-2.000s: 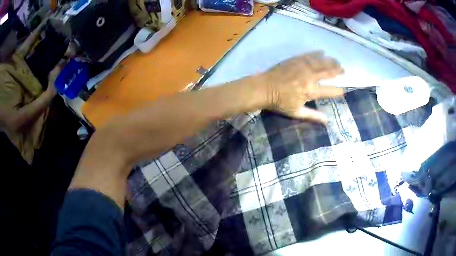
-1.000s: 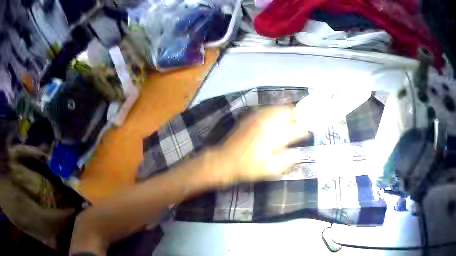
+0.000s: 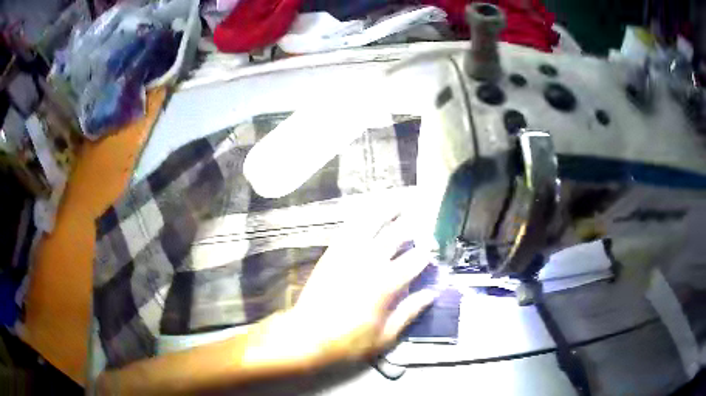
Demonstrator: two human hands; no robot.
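The plaid fabric (image 3: 209,286) lies spread on the pale machine table, with its right end at the sewing machine (image 3: 588,124). My left hand (image 3: 356,278) rests on the fabric's right part, fingers pointing at the lit presser foot (image 3: 468,259). The hand is overexposed by the lamp; the fingers look spread and flat on the cloth, with nothing seen gripped. A dark fabric corner shows below the fingertips. A white elongated object (image 3: 290,162) overlaps the fabric's upper part, left of the machine. My right hand is not in view.
An orange board (image 3: 93,209) is at the left. A bin with clear plastic (image 3: 116,69) stands at the upper left. Red cloth (image 3: 255,23) and white cloth lie behind the table. A dark cord with a looped end (image 3: 395,370) lies near the front. A white strip (image 3: 577,267) lies right of the needle area.
The view has swung right, bringing the sewing machine into full view. My left hand has moved over the fabric to its right end beside the presser foot.
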